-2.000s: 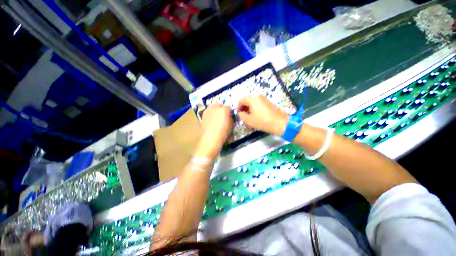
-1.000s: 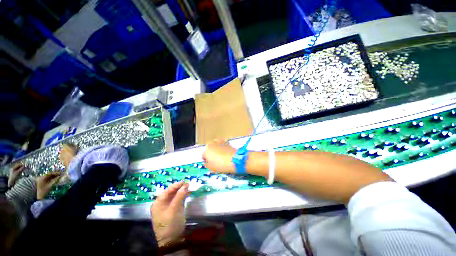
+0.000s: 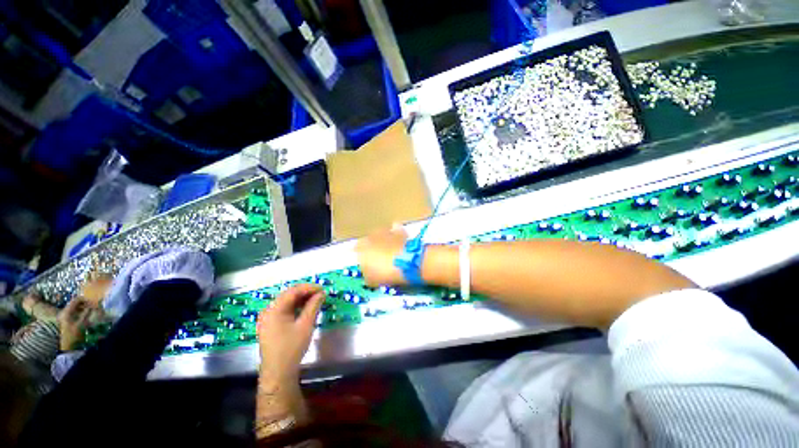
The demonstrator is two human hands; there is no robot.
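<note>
The green circuit boards [image 3: 613, 222] lie in a long white-edged rail in front of me, dotted with small dark parts with bright tops. My right hand [image 3: 383, 257], with a blue wrist strap [image 3: 410, 262] and a white bangle, is over the boards with its fingers curled down; its fingertips are blurred and I cannot see what they hold. My left hand [image 3: 287, 325] is at the near edge of the rail, thumb and fingers close together; any small part between them is too small to tell. The black component tray [image 3: 552, 118] full of white pieces is beyond the rail.
Loose white pieces [image 3: 675, 86] lie right of the tray. Brown cardboard [image 3: 377, 185] and a dark box [image 3: 307, 206] stand left of it. A neighbour's sleeve [image 3: 162, 278] and hands are at left, by a bin of silvery parts [image 3: 140, 249]. A blue coiled cord runs up from my strap.
Both my hands have left the tray and moved to the boards, left of where they were. Since one second ago they have shifted only slightly, and the view has shifted a little.
</note>
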